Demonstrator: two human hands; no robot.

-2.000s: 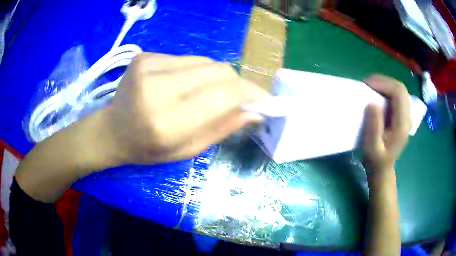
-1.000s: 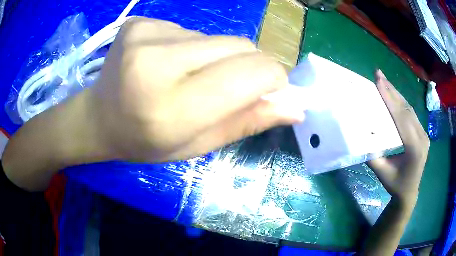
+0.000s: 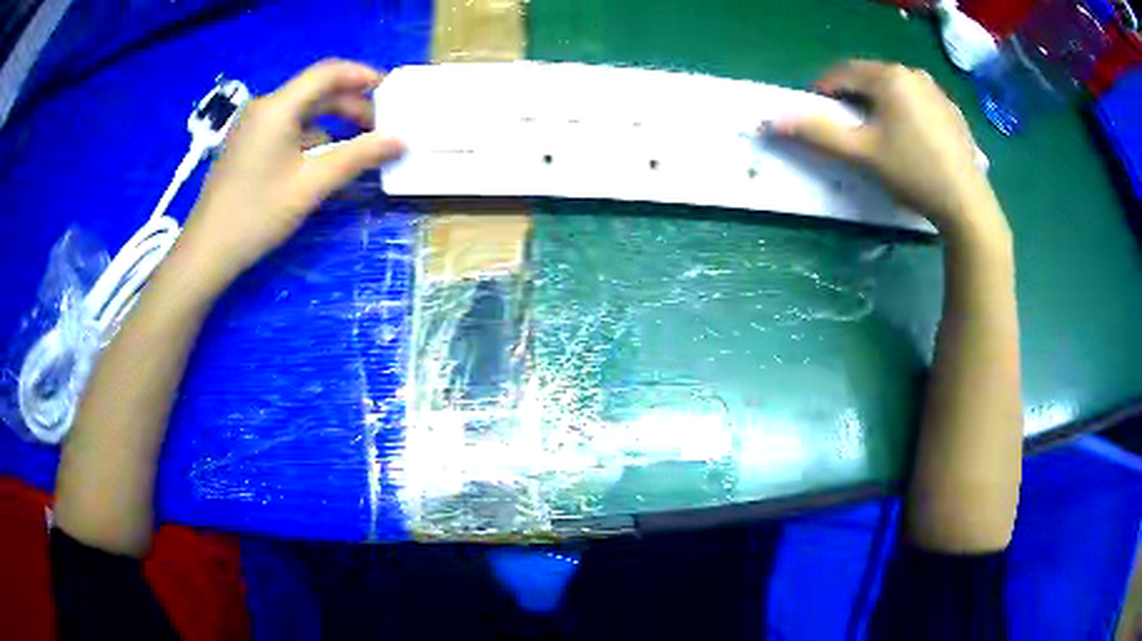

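Note:
A long white power strip [image 3: 601, 138] lies crosswise in front of me, over the tan tape between the blue and green sheeting. Several small dark dots and faint marks show on its upward face. My left hand [image 3: 294, 157] holds its left end between thumb and fingers. My right hand [image 3: 895, 138] grips it near the right end, thumb on the upward face. The white power cord [image 3: 119, 282] lies coiled at the left, partly in a clear plastic bag [image 3: 63, 301], with its mains plug [image 3: 219, 110] above.
The blue sheeting [image 3: 288, 363] is at the left and the green sheeting [image 3: 751, 313] at the right, joined by clear and tan tape [image 3: 482, 244]. A white item [image 3: 964, 35] and a clear bottle-like object [image 3: 1064, 50] stand at the back right. Red material shows at the lower left.
The strip was end-on towards me and tilted; it now lies lengthwise across the view. My left hand has moved left and away from the camera. The coiled cord and plug show more fully.

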